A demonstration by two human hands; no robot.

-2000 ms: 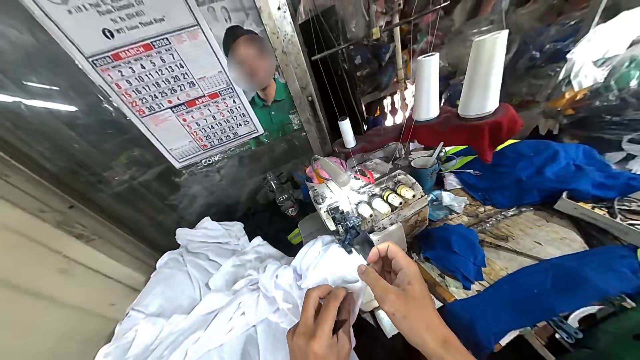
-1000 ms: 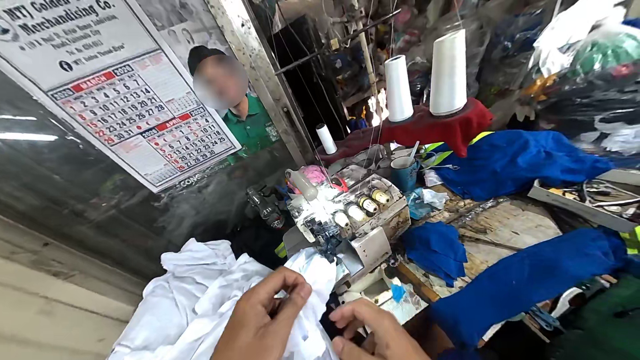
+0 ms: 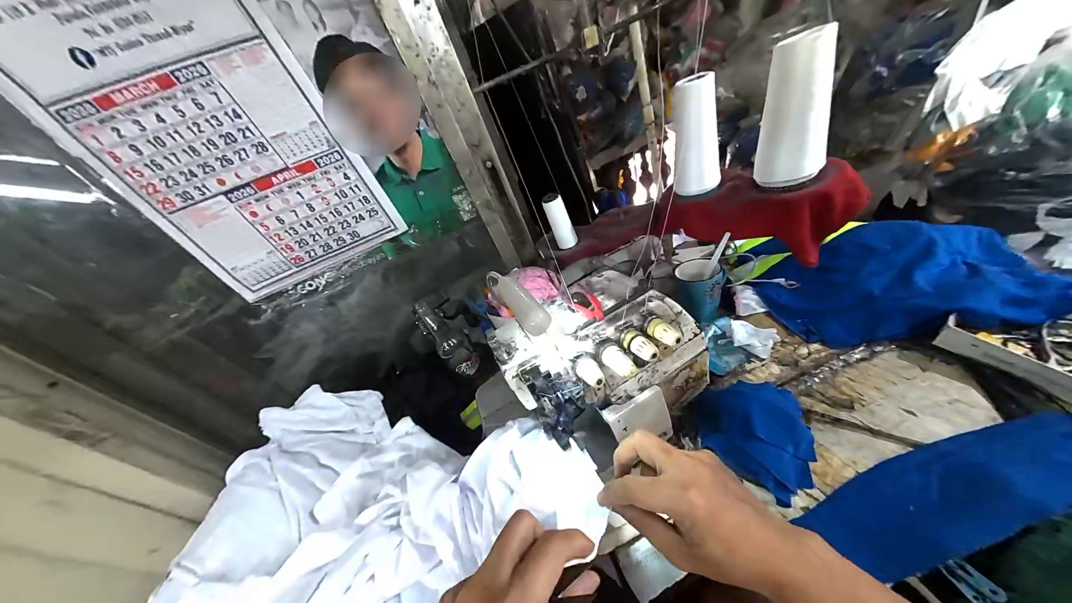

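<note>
White fabric (image 3: 360, 494) lies bunched to the left of an overlock sewing machine (image 3: 620, 352), and one part of it reaches the presser foot area. My left hand (image 3: 528, 557) pinches the near edge of this fabric at the bottom of the view. Thumb and fingertips of my right hand (image 3: 687, 511) grip the fabric's right edge, just in front of the machine. A lit lamp (image 3: 521, 306) shines on the needle area. Fine threads run down to the machine from above.
Thread cones (image 3: 794, 109) stand on a red cloth (image 3: 754, 205) behind the machine. A blue cup (image 3: 700, 289), blue fabric (image 3: 946, 494) and a tray of small items (image 3: 1005, 356) are at the right. A dark glass bottle (image 3: 452, 343) stands behind left, below a wall calendar (image 3: 193, 142).
One second ago my hands were apart, the right one off the white fabric. Now both are at its edge, and the fabric reaches further right before the machine.
</note>
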